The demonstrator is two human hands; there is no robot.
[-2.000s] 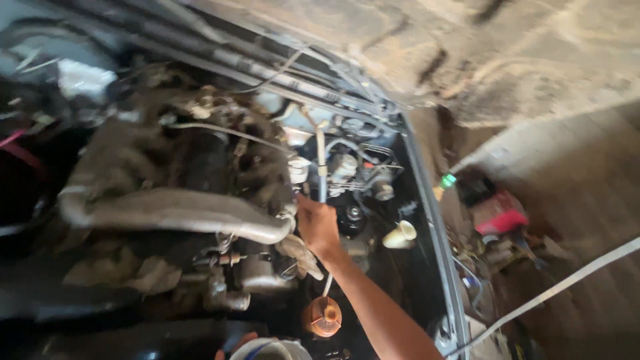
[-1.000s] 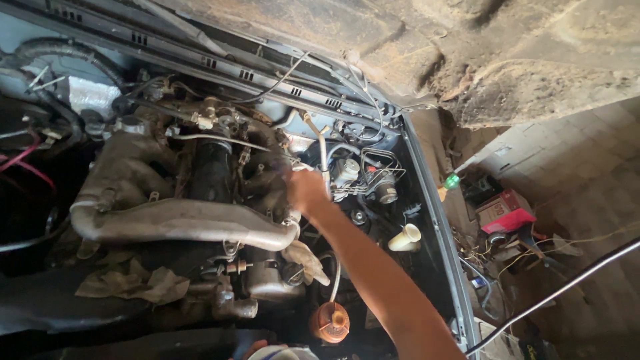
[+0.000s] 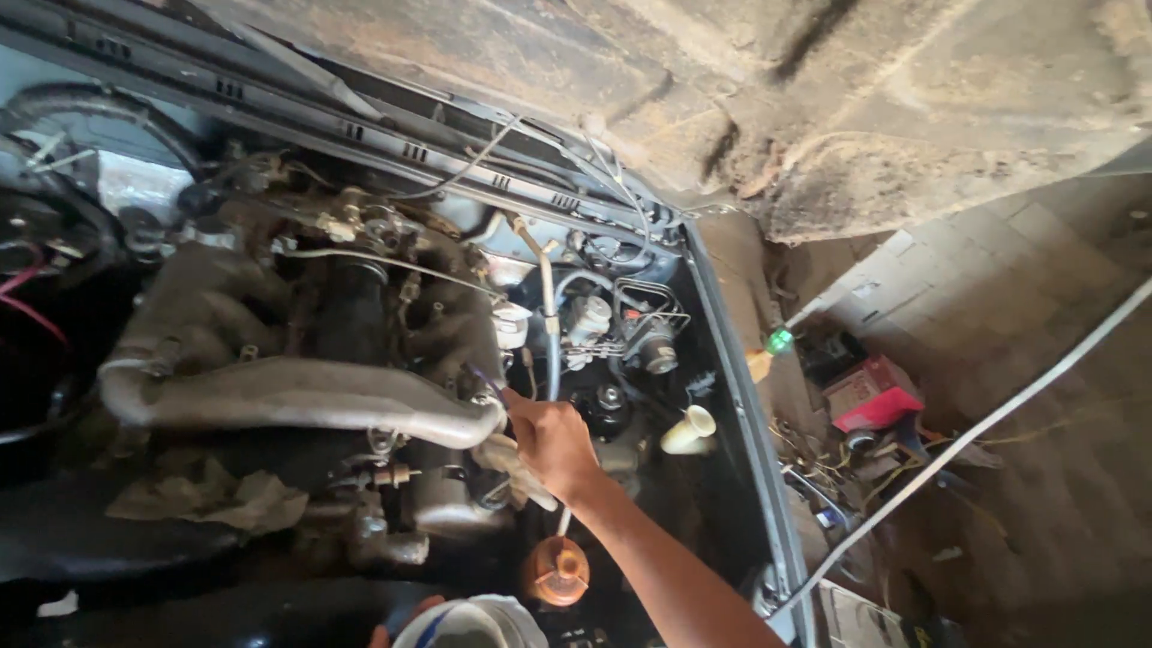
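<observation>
My right hand point(image 3: 551, 448) reaches into a car's engine bay at the right end of the curved metal intake pipe point(image 3: 297, 396). Its fingers are closed around a thin purplish stick-like item point(image 3: 486, 380), whose kind I cannot tell. At the bottom edge, the fingers of my left hand point(image 3: 409, 621) hold a white tub point(image 3: 472, 625) with a blue mark; most of that hand is out of view. An orange-brown round cap point(image 3: 560, 571) lies below my right wrist. Beside my right hand is a pale glove-like or cloth piece point(image 3: 511, 468).
The raised hood point(image 3: 900, 99) hangs over the top right. A cream filler neck point(image 3: 688, 430) stands near the fender edge point(image 3: 733, 387). Crumpled cloth or paper point(image 3: 211, 495) rests at the front left. Outside are a green-tipped item point(image 3: 778, 340), a red box point(image 3: 873, 391) and a pale diagonal rod point(image 3: 981, 427).
Since one second ago, my right hand has moved down from beside the metal pipes and hose to the right end of the intake pipe. More of the white tub and my left fingers shows.
</observation>
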